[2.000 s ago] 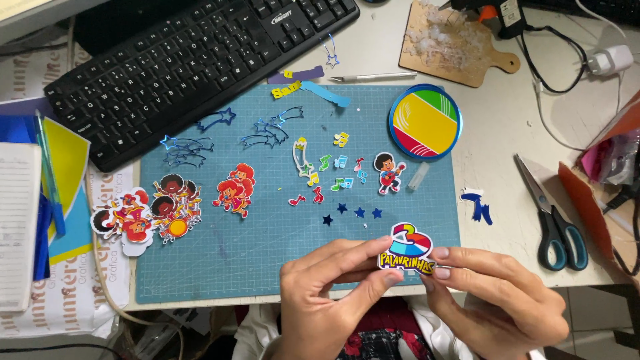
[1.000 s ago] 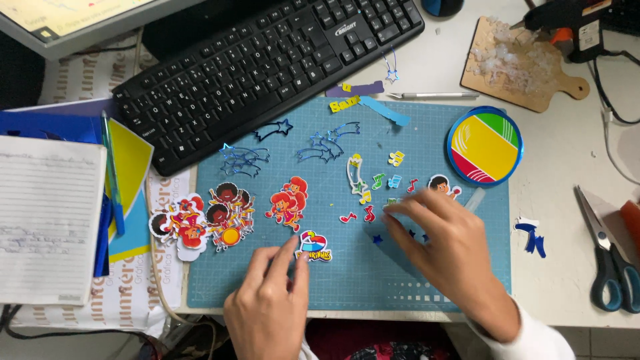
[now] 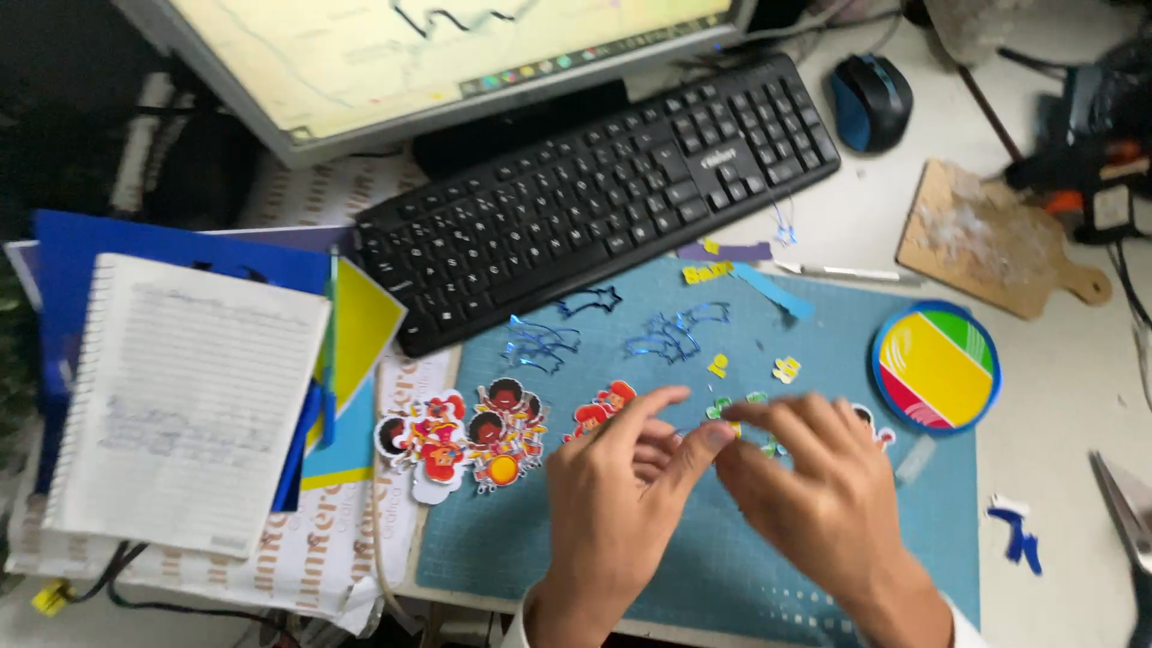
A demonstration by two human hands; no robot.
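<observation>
Both my hands are over the teal cutting mat (image 3: 504,549), fingertips close together. My left hand (image 3: 630,477) has thumb and index finger apart, its thumb tip meeting the fingers of my right hand (image 3: 810,495). A small yellow bit shows at that meeting point; which hand holds it, I cannot tell. Beneath the hands lie green music-note cutouts (image 3: 718,408), partly hidden. Left of them are red-haired character cutouts (image 3: 589,418) and drummer cutouts (image 3: 504,436). Blue foil shooting stars (image 3: 666,340) and yellow note cutouts (image 3: 786,369) lie above. The logo cutout is not visible.
A black keyboard (image 3: 594,198) borders the mat's top, below a monitor (image 3: 432,54). At right are a round striped disc (image 3: 936,367), a wooden board (image 3: 981,238), a craft knife (image 3: 855,273) and scissors (image 3: 1120,504). A spiral notebook (image 3: 189,405) lies left; a mouse (image 3: 871,103) sits top right.
Two seconds ago both hands held the logo cutout; one second ago it lay on the mat by my left hand. My hands, apart then, have come together over the note cutouts. The view has shifted.
</observation>
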